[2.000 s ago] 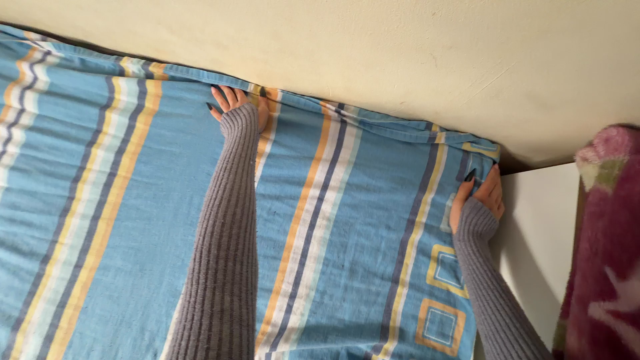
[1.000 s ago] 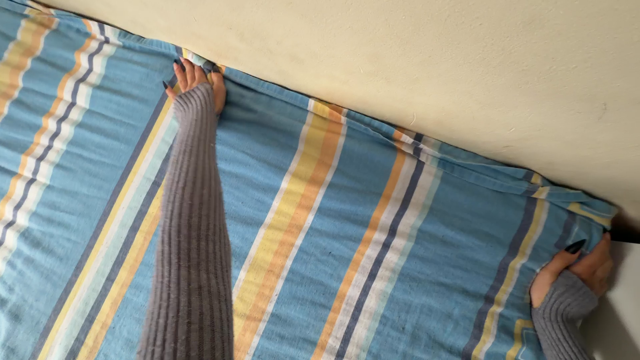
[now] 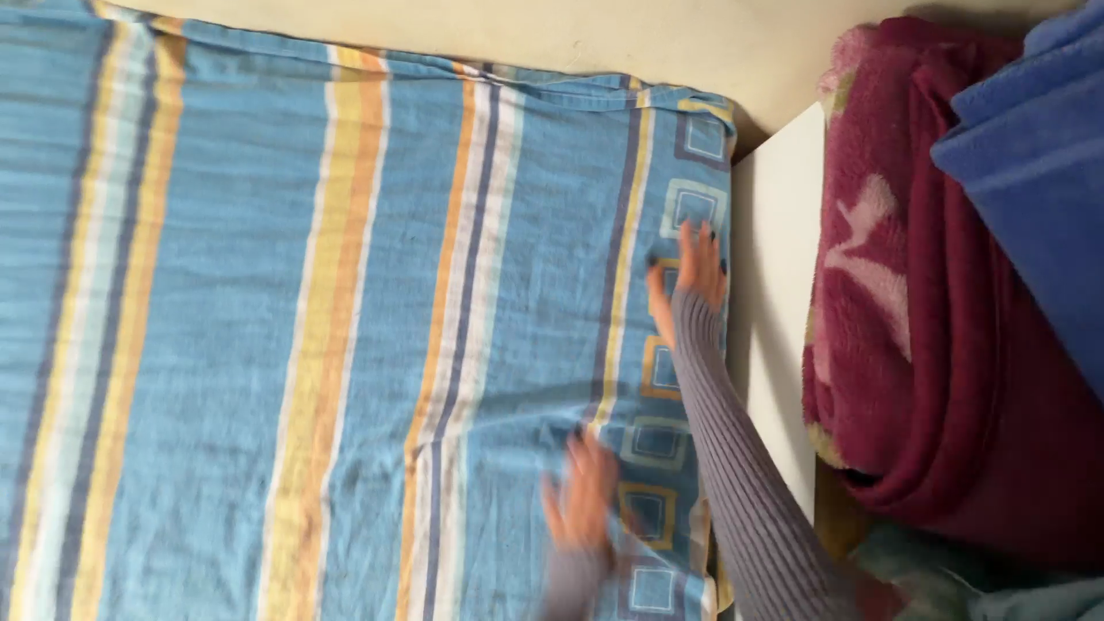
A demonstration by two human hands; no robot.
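Note:
A blue bed sheet [image 3: 241,259] with yellow, orange, white and navy stripes and a border of squares covers a mattress. My right hand [image 3: 690,274] rests on the square-patterned border near the mattress's right edge, fingers spread, holding nothing. Lower and to the left, my left hand [image 3: 582,492] is blurred over the sheet beside the border, its fingers apart. A crease runs across the stripes just above the left hand. Both arms wear grey ribbed sleeves. The sheet's upper edge is bunched along the wall.
A cream wall [image 3: 517,30] borders the top of the mattress. Along the right edge is a white surface [image 3: 776,224]. Beyond it lie a folded maroon plush blanket [image 3: 940,345] and a blue folded cloth [image 3: 1035,164]; part of a teal cloth [image 3: 931,565] shows below.
Both hands have left the wall-side edge of the sheet. They are now nearer the border at the right end, the left one well away from the wall. The view has shifted right.

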